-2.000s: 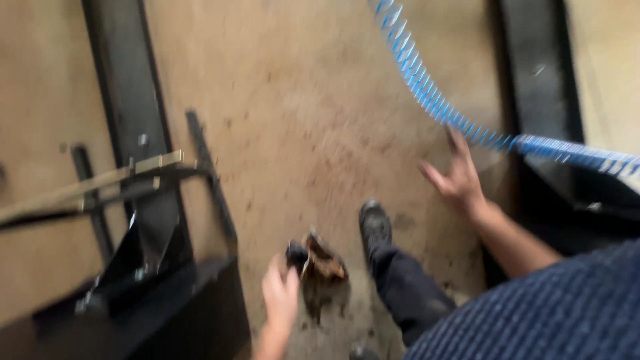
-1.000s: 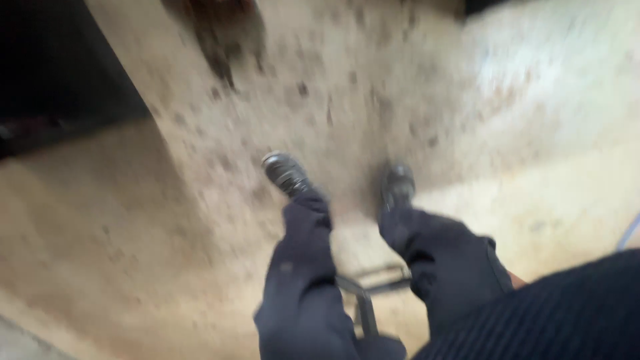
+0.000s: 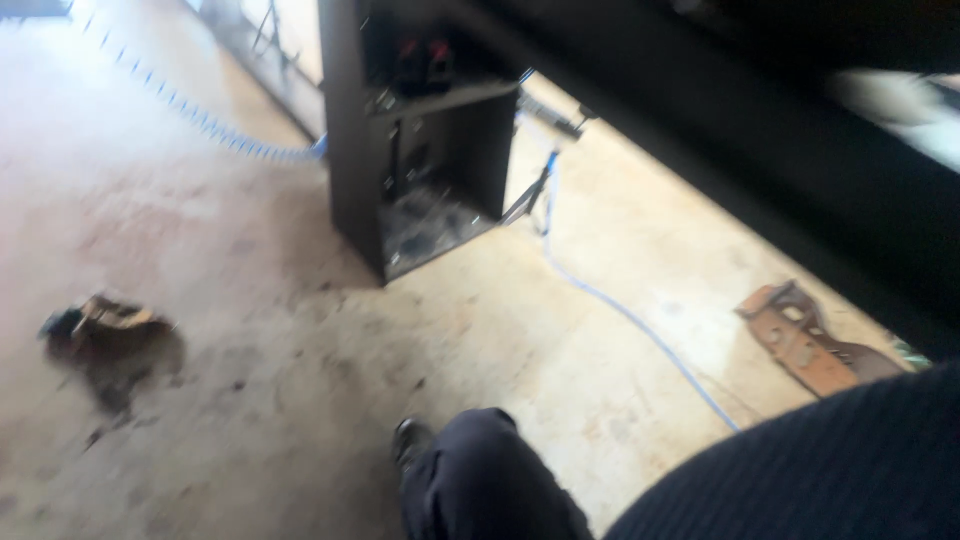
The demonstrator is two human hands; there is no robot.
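Neither my left hand nor my right hand shows in the head view. At the left, a dark, crumpled thing (image 3: 120,337), perhaps a rag or a used part, lies on a stained patch of floor. A black open-fronted metal housing (image 3: 450,165) stands upright beyond my bent leg (image 3: 480,472). A blue coiled air hose (image 3: 210,131) reaches the left side of this housing from the upper left. The view is blurred.
A wide black beam (image 3: 720,172) slants across the upper right, close to me. Beneath it a rusty-brown metal bracket (image 3: 802,341) lies on the floor. A thin blue hose (image 3: 637,322) trails over the concrete behind the housing.
Both my hands, visible two seconds ago, are out of view; the left was then beside the crumpled thing. The view has swung strongly, bringing in the housing and the bracket.
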